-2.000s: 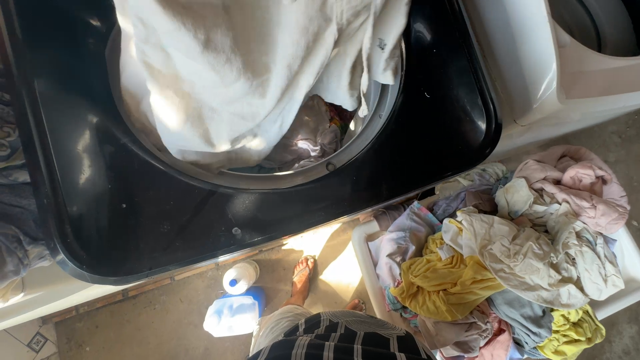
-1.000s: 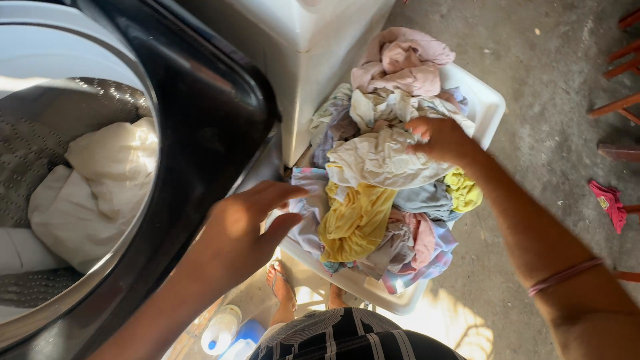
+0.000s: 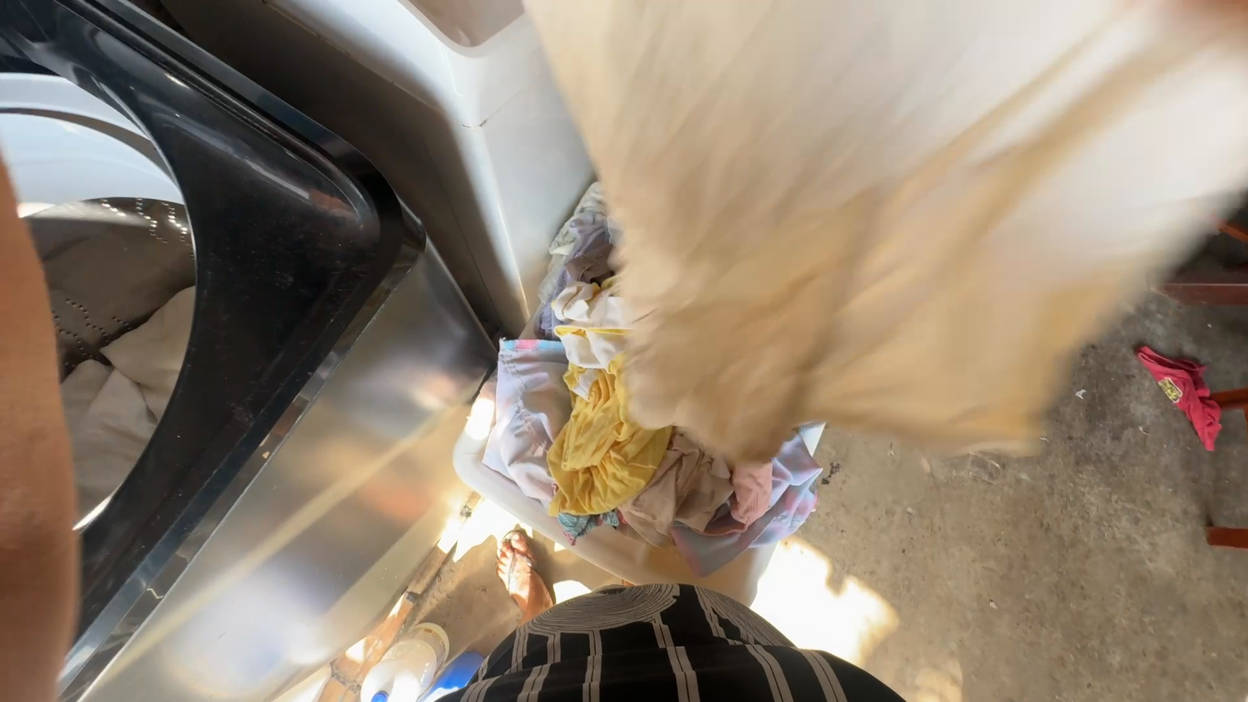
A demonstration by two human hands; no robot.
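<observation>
A large cream cloth (image 3: 829,234), blurred by motion, hangs spread in the air across the upper right. At its top right corner a blurred bit of my right hand (image 3: 1209,8) shows, gripping the cloth. Only my left forearm is visible, along the left edge; the hand is out of view. Below the cloth stands a white plastic tub (image 3: 624,556) heaped with laundry, including a yellow cloth (image 3: 609,444) and a beige one (image 3: 682,487). On the left, light-coloured fabric (image 3: 127,390) lies inside the perforated drum of a top-loading washing machine (image 3: 283,214).
A white appliance (image 3: 536,146) stands behind the tub. A bottle (image 3: 409,663) and a blue item (image 3: 458,673) are on the floor near my foot (image 3: 522,575). At the right, a red cloth (image 3: 1182,390) is by reddish wooden furniture legs (image 3: 1227,536).
My right hand was at the laundry pile a second ago; now the cream cloth is lifted above it. My left hand has left the view. Two seconds ago, light fabric hung over the washer opening.
</observation>
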